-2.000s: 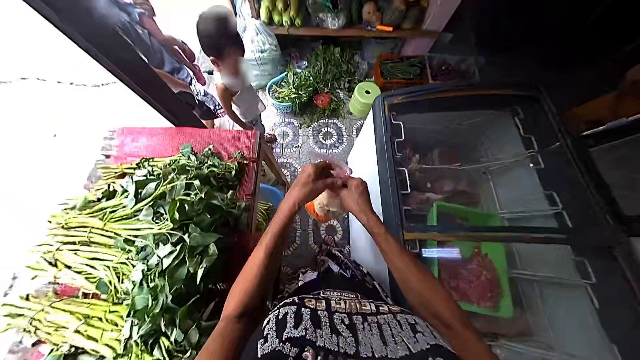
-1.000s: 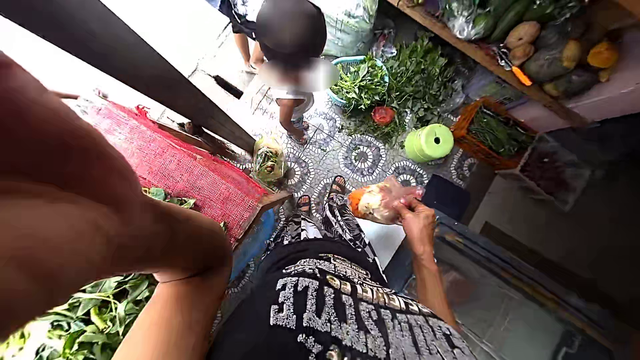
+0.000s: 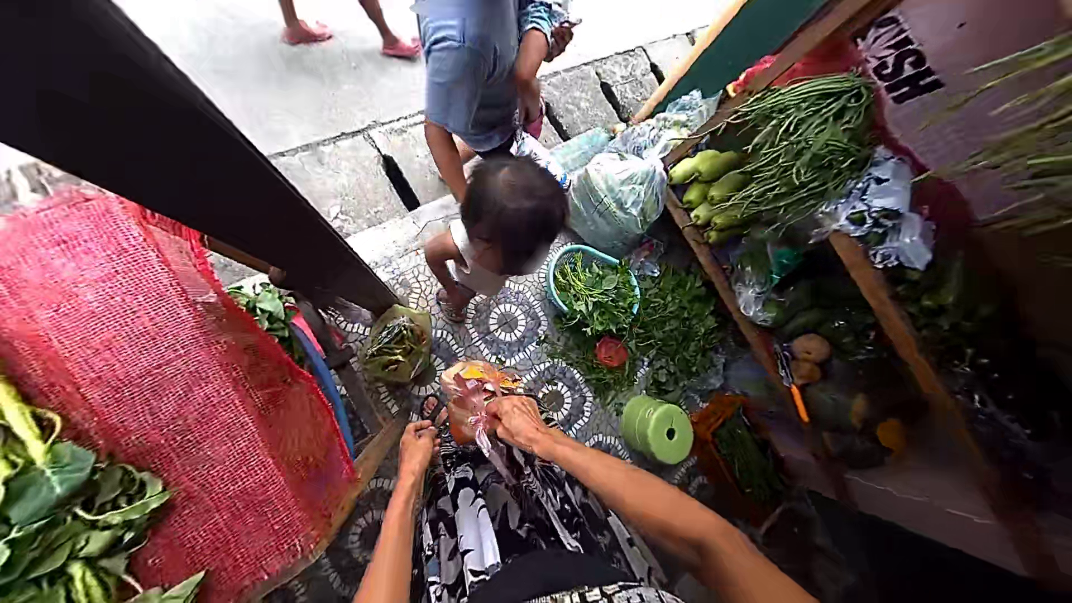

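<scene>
A thin clear plastic bag [image 3: 476, 387] with orange and yellow contents hangs in front of my lap. My right hand [image 3: 517, 421] is closed on its gathered, twisted neck, the loose end trailing below the fingers. Just left of the bag is my left hand [image 3: 419, 445], fingers curled and thumb near the index finger; whether it pinches part of the bag cannot be made out. What exactly lies inside the bag is unclear.
A small person [image 3: 512, 219] stands close ahead, another person [image 3: 473, 75] behind. A blue basket of greens [image 3: 550, 280], loose leafy greens [image 3: 680, 327] and a green twine roll [image 3: 657, 429] sit on the tiled floor. Red mesh [image 3: 167, 368] lies left; wooden shelves [image 3: 712, 260] hold vegetables right.
The bag, held off to the right by my right hand a second ago, is now in front of my lap. My left hand has come down beside it. The view has turned.
</scene>
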